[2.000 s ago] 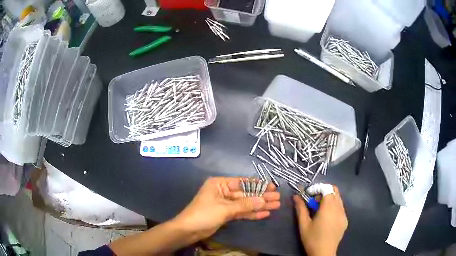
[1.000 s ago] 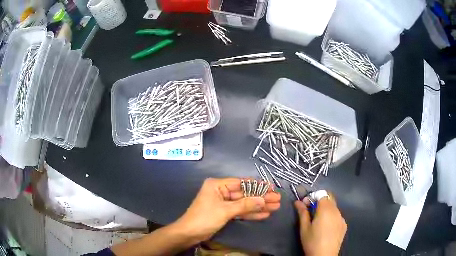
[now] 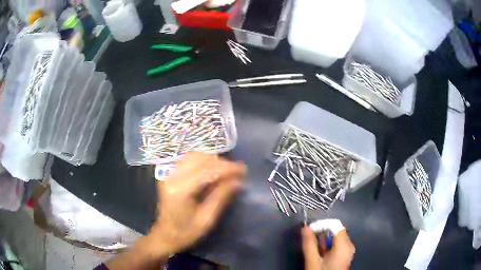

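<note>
My left hand point(image 3: 198, 198) is blurred at the near edge of the collecting tub point(image 3: 128, 134), over the digital scale point(image 3: 162, 171); whether it holds pins cannot be seen. The tub is heaped with metal pins point(image 3: 184, 129). My right hand point(image 3: 327, 250) is at the bottom, right of centre, closed on a blue tool point(image 3: 329, 240), with white wrap point(image 3: 327, 227) at the fingers. A thin pin tip shows above my right thumb. The supply tub point(image 3: 332, 124) lies tipped on its side above my right hand, pins spilling towards me.
Stacked clear tubs point(image 3: 79, 111) stand far left. Green-handled pliers point(image 3: 170, 66), tweezers point(image 3: 269, 80) and loose pins point(image 3: 239, 51) lie farther back. A white rod point(image 3: 345, 92), small tubs of pins point(image 3: 414, 103) point(image 3: 411, 203), a black pen point(image 3: 384, 174) and a paper strip point(image 3: 448, 158) are at right.
My left hand has moved left and up, from beside the spilled pins to the collecting tub; its fanned pins no longer show. My right hand is slightly lower. The whole view has shifted a little.
</note>
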